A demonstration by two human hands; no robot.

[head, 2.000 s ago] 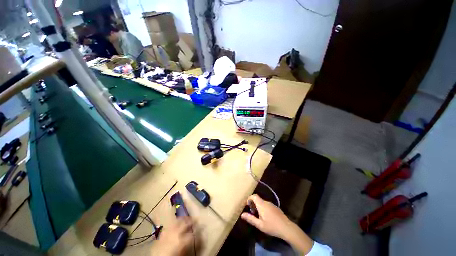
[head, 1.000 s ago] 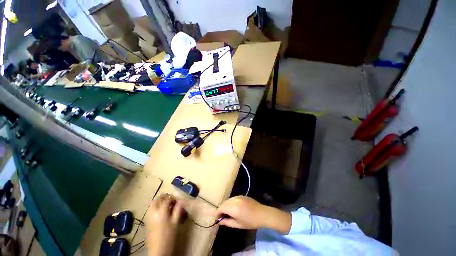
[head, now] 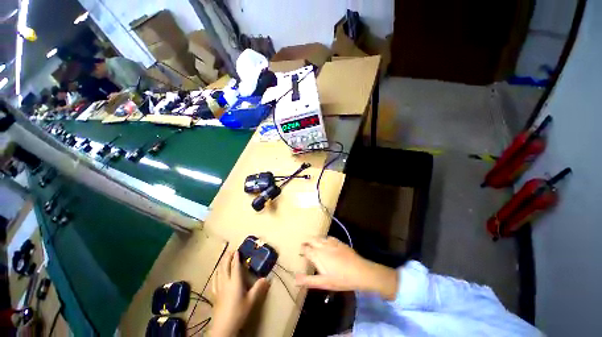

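A black corded unit (head: 259, 255) with a yellow mark lies on the tan cardboard in front of me. My left hand (head: 232, 297) is around a dark unit beside it, largely hidden between fingers and thumb. My right hand (head: 335, 264) is at the board's right edge, fingers apart, with nothing visible in it. A thin cable (head: 285, 270) runs from the units toward it. The white bench power supply (head: 301, 118) stands at the back with green and red digits lit; its black and pale test lead (head: 319, 187) loops over the table edge.
Two more units (head: 264, 189) lie mid-board with cables toward the supply. Another pair (head: 171, 297) lies front left. The green conveyor (head: 105, 233) carries black units on the left, behind a pale rail. A blue bin (head: 245, 113) is at the back. Fire extinguishers (head: 528, 204) are at right; people sit far left.
My right hand has opened and released the cable end it was pinching. My left hand has brought its unit beside the one lying on the board. The view has shifted slightly.
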